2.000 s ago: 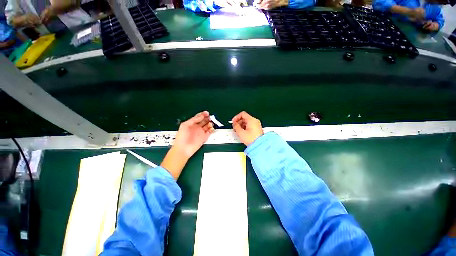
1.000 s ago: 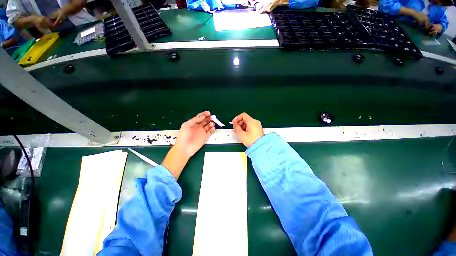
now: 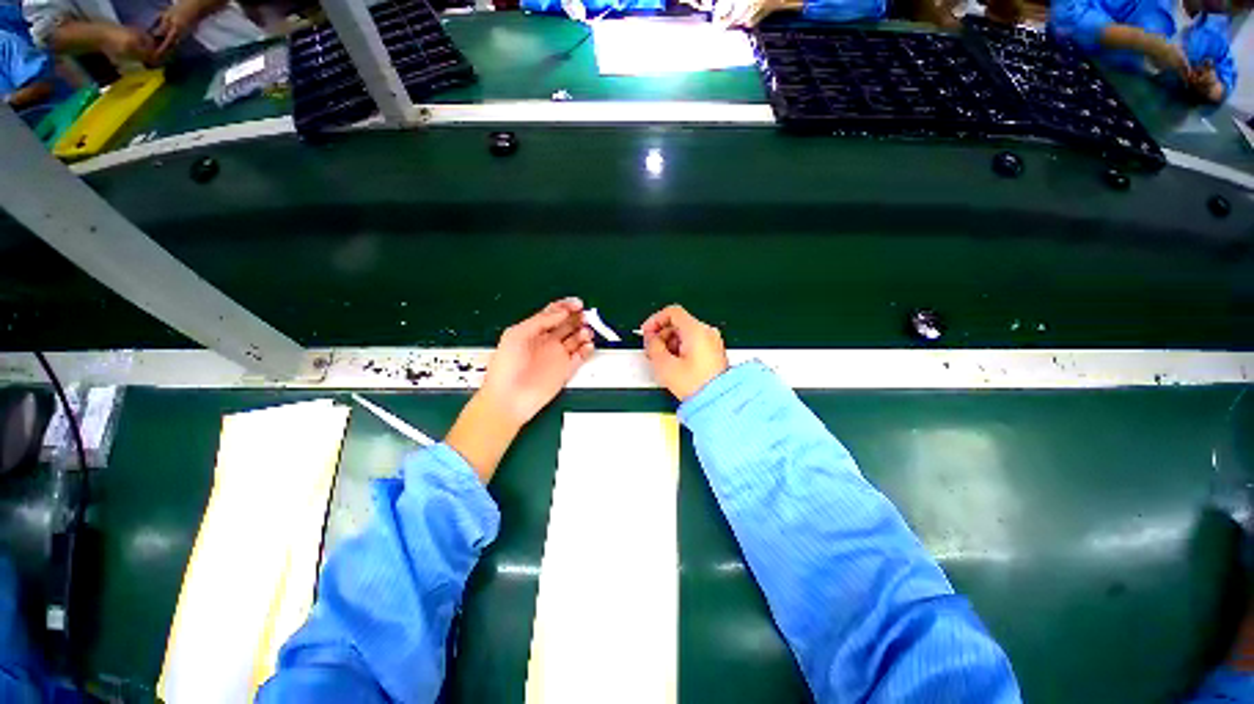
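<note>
My left hand [image 3: 539,360] is over the white rail, palm partly up, with a small white strip [image 3: 601,326] at its fingertips. My right hand [image 3: 682,352] is just to the right, fingertips pinched on a tiny pale piece [image 3: 640,332], too small to make out. The two hands are apart. The centre sheet stack [image 3: 608,557], white with yellow edges, lies in front of me between my sleeves. The left sheet stack [image 3: 264,530] lies to the left. A dark round unit [image 3: 926,325] with a pale centre sits on the belt to the right of my hands.
The dark green belt [image 3: 770,248] carries several other black units along its far side. A white post [image 3: 151,255] slants in from the left to the edge rail [image 3: 990,367]. A thin white stick [image 3: 393,418] lies by my left sleeve. Black trays [image 3: 894,83] and other people's hands are beyond.
The dark units on the belt have moved to the right. Both hands have stayed almost in place, with the white strip still at my left fingertips.
</note>
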